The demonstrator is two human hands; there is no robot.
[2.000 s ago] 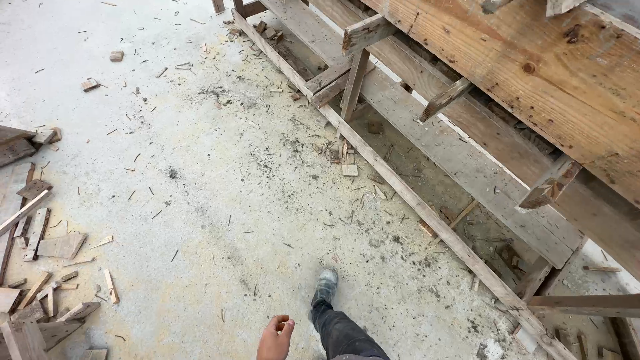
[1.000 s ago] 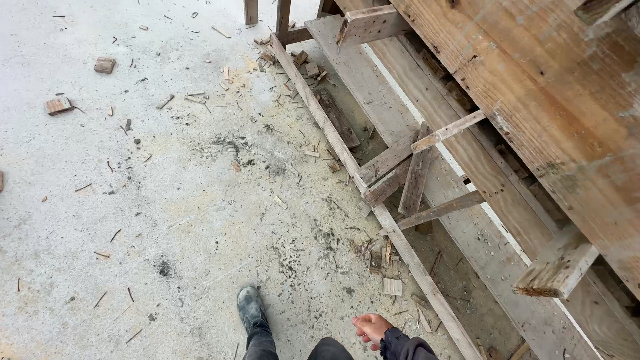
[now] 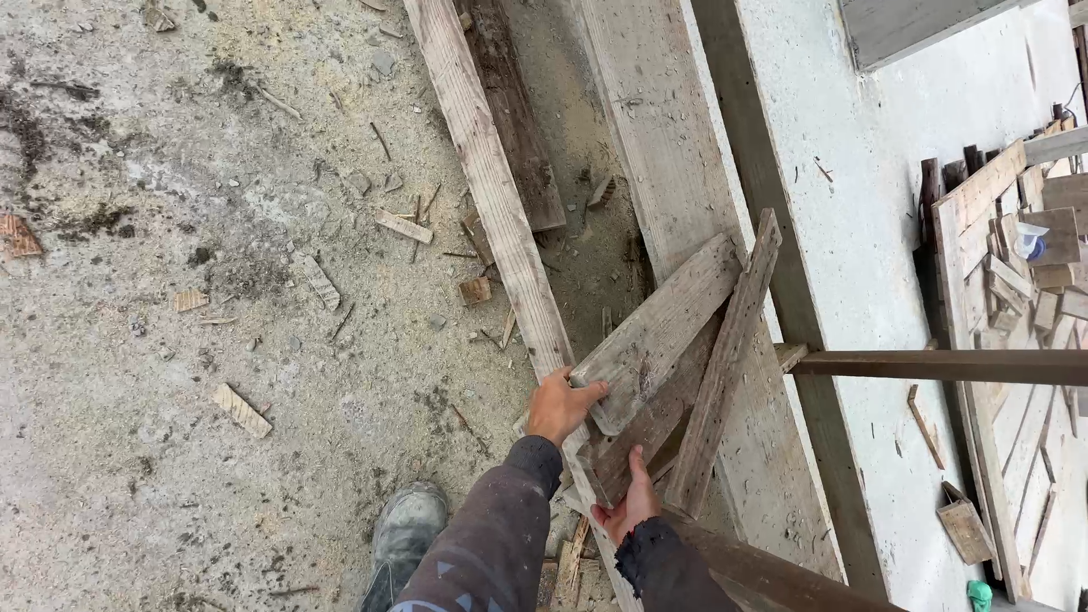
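Observation:
My left hand [image 3: 563, 403] is at the lower left end of a short weathered board [image 3: 659, 327], its thumb over the board's end. Below and to the right, my right hand [image 3: 631, 501] touches the lower end of a darker board [image 3: 633, 438], thumb on its face and fingers partly hidden beneath. Both boards slant up to the right across a long wooden rail [image 3: 501, 195] and a wide plank [image 3: 663, 136]. A narrow weathered board [image 3: 727, 365] leans beside them, to the right of my right hand.
Wood scraps, such as a small chip [image 3: 241, 410], lie on the dusty concrete floor [image 3: 153, 493] near my boot [image 3: 410, 531]. A dark bar [image 3: 943, 365] runs across the right side. Beyond it are a wooden panel [image 3: 952, 272] and a pile of wood offcuts [image 3: 1050, 289].
My view has moved in close to the wooden frame. Both hands are now at the short boards; one second ago only one hand showed, away from them.

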